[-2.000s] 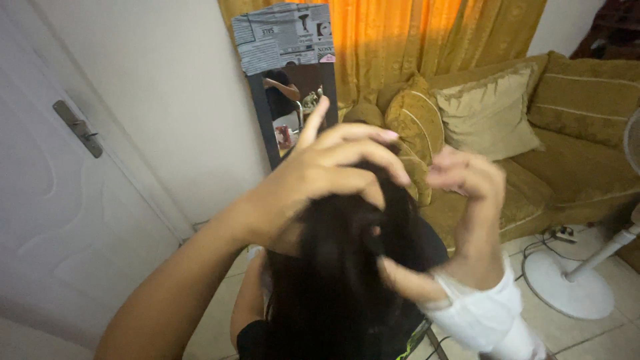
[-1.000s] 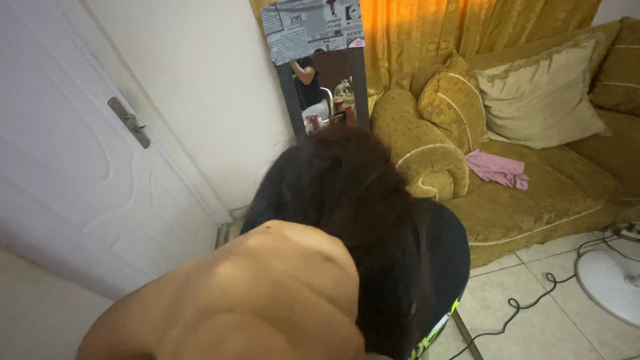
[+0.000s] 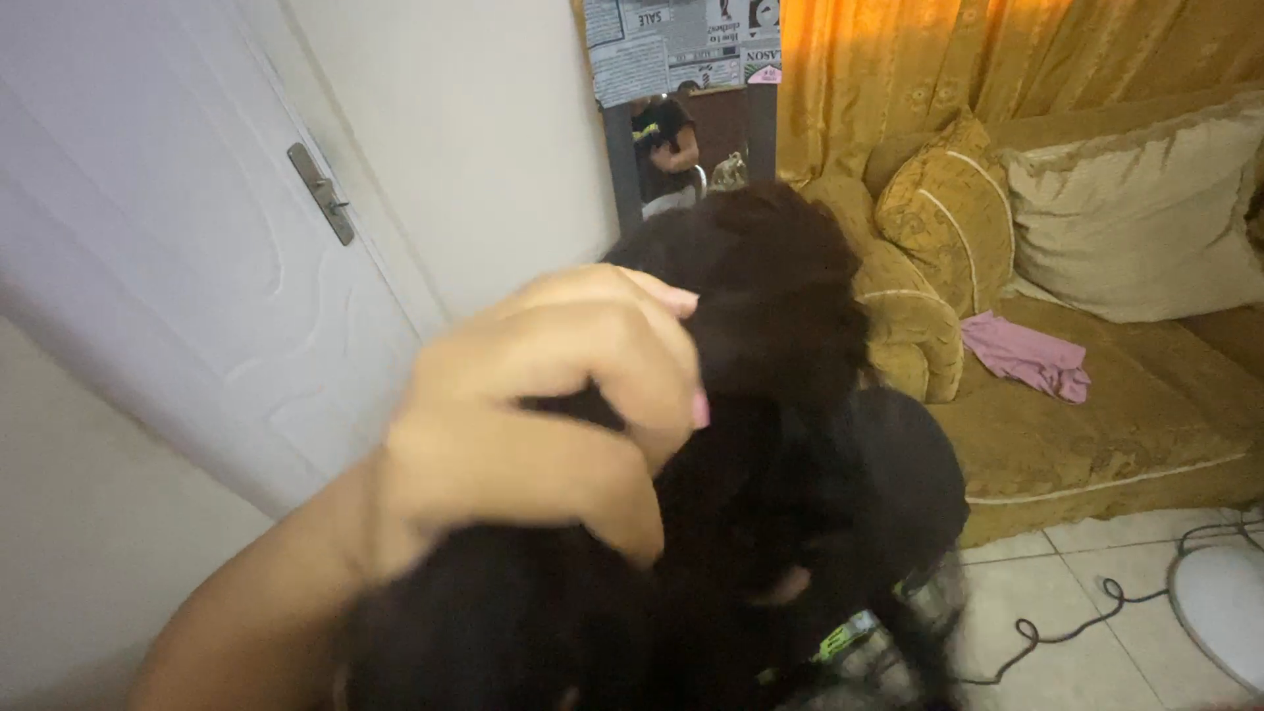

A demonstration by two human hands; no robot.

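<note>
A person with long dark hair is in front of me, the back of the head toward the camera. My left hand comes in from the lower left, its fingers and thumb curled on a section of the hair. Hair shows in the gap between thumb and fingers, and a dark mass of it lies below the hand. A small patch of skin shows blurred within the lower hair; whether it belongs to my right hand cannot be told. The person wears a black top.
A mirror with a newsprint-patterned cover stands ahead. At the right are a brown sofa, cushions and a pink cloth. A dark cable runs over the tiles to a round white base. At the left is a white door.
Two seconds ago both hands were raised at the head, apart; now only my left is plainly seen, curled on hair. The view has shifted.
</note>
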